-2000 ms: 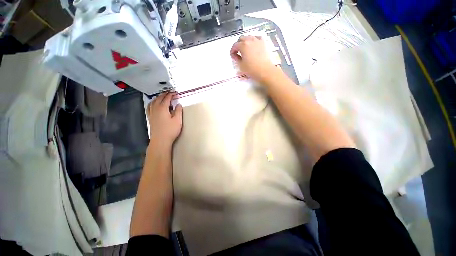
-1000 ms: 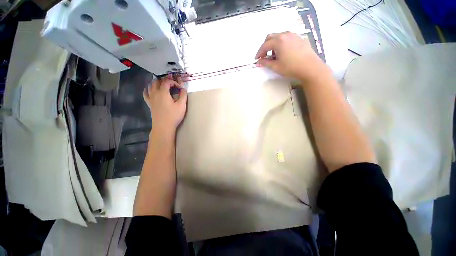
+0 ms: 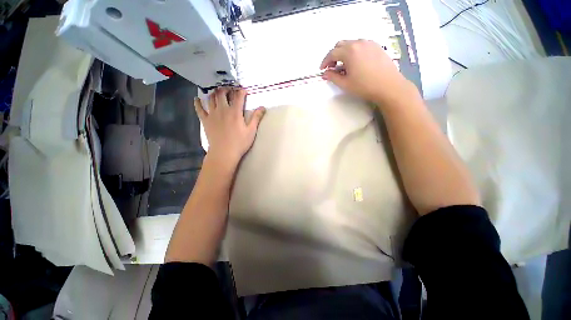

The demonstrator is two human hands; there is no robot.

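A large beige panel (image 3: pixel 307 181) with a small yellow mark (image 3: pixel 358 194) lies before me, its top edge at the white template (image 3: pixel 294 47) and its lower edge over my lap. A thin reddish-white strip (image 3: pixel 285 83) runs along the template's near edge. My left hand (image 3: pixel 228 125) lies flat with fingers spread at the strip's left end, just below the sewing machine head (image 3: pixel 147 40). My right hand (image 3: pixel 363 69) pinches the strip's right end between thumb and fingertips. The needle area is small and blurred.
A thick stack of beige panels (image 3: pixel 56 144) hangs at the left, beside a dark machine plate (image 3: pixel 172 150). More beige panels (image 3: pixel 513 156) lie at the right. Thin white cords (image 3: pixel 494 25) and a black cord (image 3: pixel 466 12) lie at the upper right.
My left hand has spread its fingers flat and shifted slightly right. My right hand keeps its pinch at the strip. The camera view has shifted, so the machine head sits higher in the picture.
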